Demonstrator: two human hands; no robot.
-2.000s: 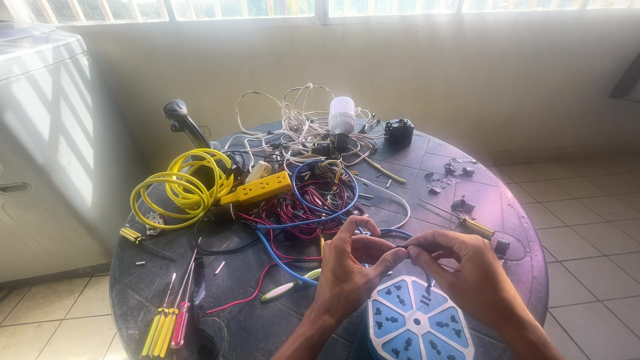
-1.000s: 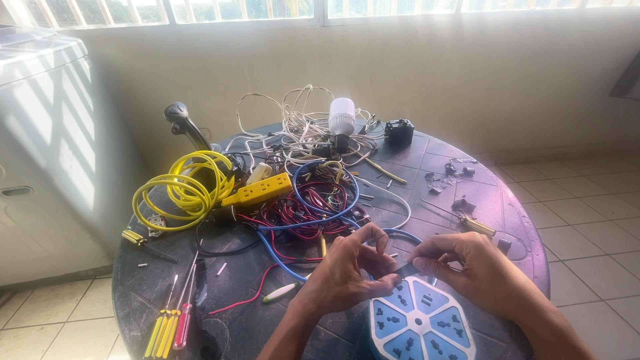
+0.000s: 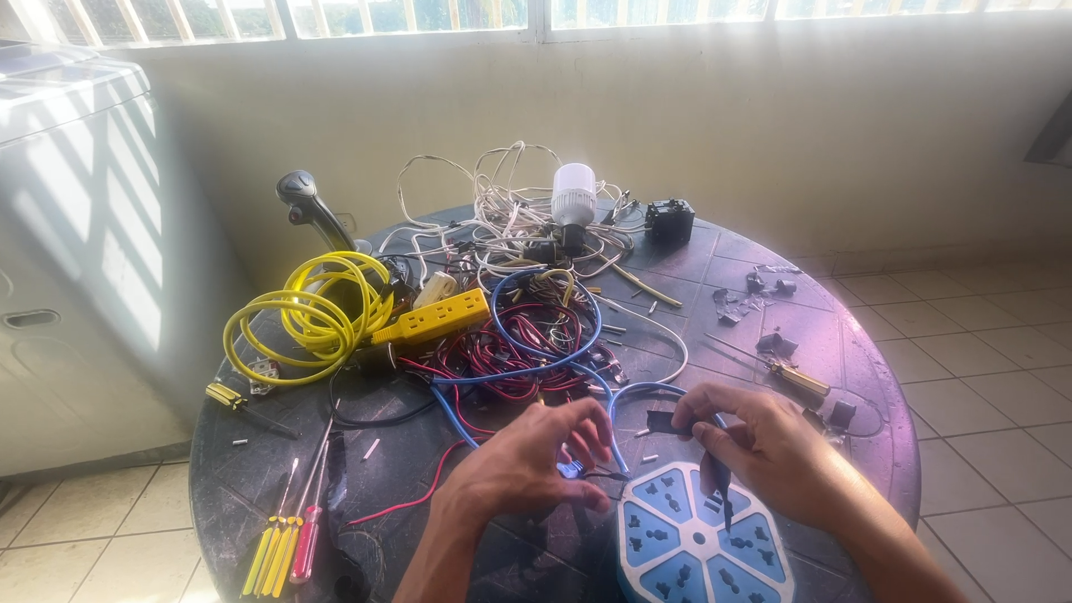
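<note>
My right hand [image 3: 749,435] pinches a strip of black electrical tape [image 3: 670,423] above a blue and white multi-socket power strip [image 3: 699,540]; one end of the tape sticks out to the left and another part hangs over the sockets. Left of it, my left hand [image 3: 540,461] has its fingers apart and curled. Near its fingers and partly hidden by them are a small blue piece [image 3: 571,469] and a dark wire end [image 3: 607,475]; whether the hand touches them cannot be told. A blue cable [image 3: 615,419] loops between the hands.
Behind the hands lie tangled red and black wires [image 3: 519,343], a yellow outlet strip [image 3: 444,316], a coiled yellow cord [image 3: 293,335], white cables and an LED bulb [image 3: 574,193]. Screwdrivers [image 3: 285,553] lie front left, another [image 3: 800,378] at right by black tape scraps [image 3: 737,306].
My hands were close together, fingertips nearly meeting. Now they are apart, the left fingers have spread, and the black tape shows plainly in my right hand.
</note>
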